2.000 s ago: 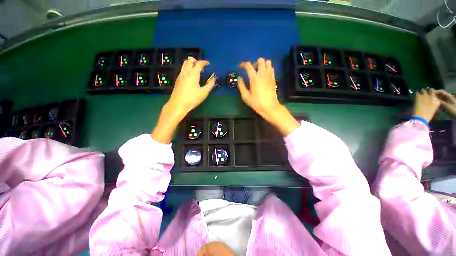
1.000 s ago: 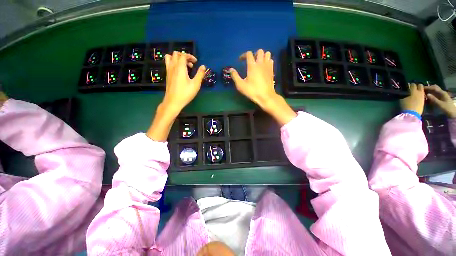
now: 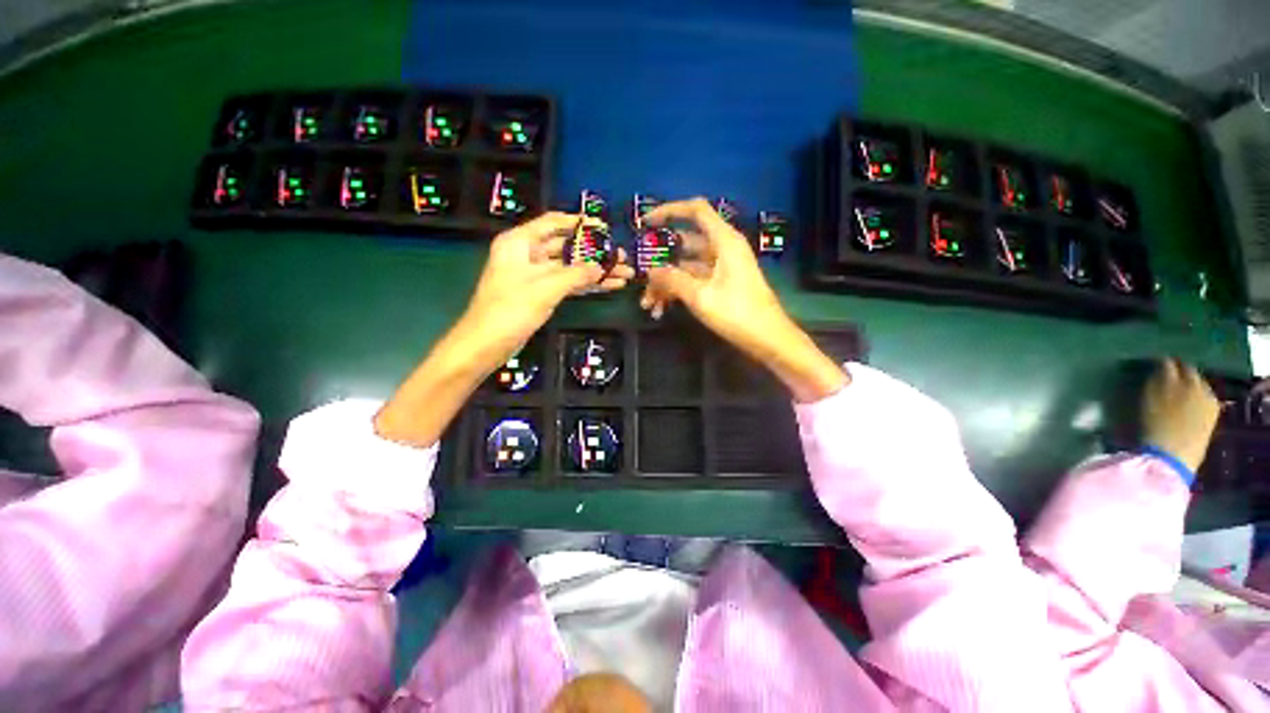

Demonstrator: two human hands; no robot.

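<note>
My left hand (image 3: 535,277) holds a round black gauge (image 3: 592,249) between thumb and fingers, its dial facing me. My right hand (image 3: 710,279) holds a second gauge (image 3: 656,251) close beside it. Both are above the bench, behind the near compartment tray (image 3: 634,481). In that tray, gauges fill the two left columns, among them one with a pale, shiny dial (image 3: 513,444). The pockets to their right that I can see are empty; my right forearm partly covers the far right of the tray.
Several loose gauges (image 3: 772,233) stand at the near edge of the blue mat (image 3: 627,98). Filled trays lie at far left (image 3: 376,223) and far right (image 3: 975,294). A person's sleeve (image 3: 112,418) is at left; another person's hand (image 3: 1181,414) is at right.
My hands have drawn closer together and nearer to me, and each now clearly holds a gauge. The loose gauges behind them show. The right neighbour's hand has moved lower.
</note>
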